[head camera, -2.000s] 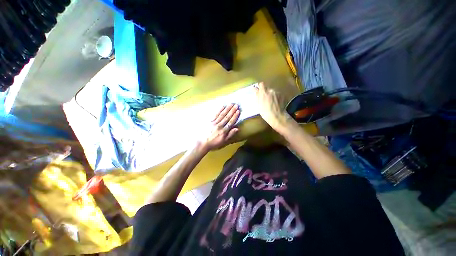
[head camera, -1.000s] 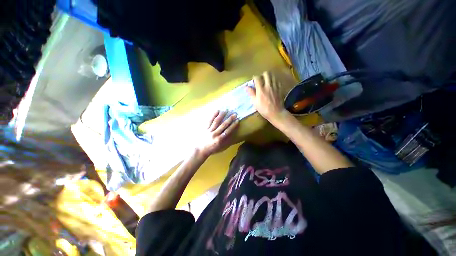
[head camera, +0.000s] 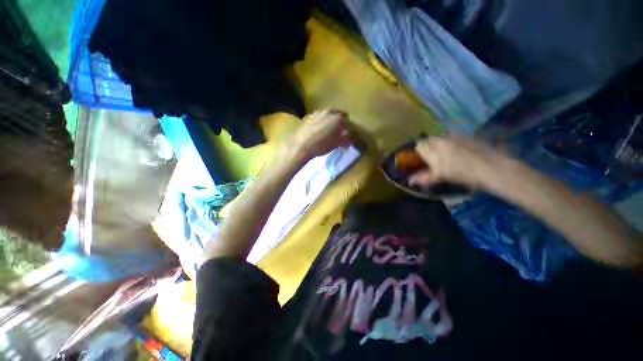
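The light blue shirt lies on the yellow-covered ironing table, bunched at its left part. Its sleeve runs as a pale strip along the padded sleeve board. My left hand is at the sleeve's far end with bent fingers; it looks closed on the cloth edge, blurred. My left forearm crosses over the shirt and hides part of it. My right hand grips the orange-brown handle of the dark iron, to the right of the sleeve board.
A black garment pile covers the far side of the yellow table. A blue board and blue basket are at far left. Grey-blue cloth hangs at the far right, with blue plastic bags below.
My right hand has left the sleeve and taken hold of the iron. My left hand has moved up to the sleeve's far end. The view has turned and shifted.
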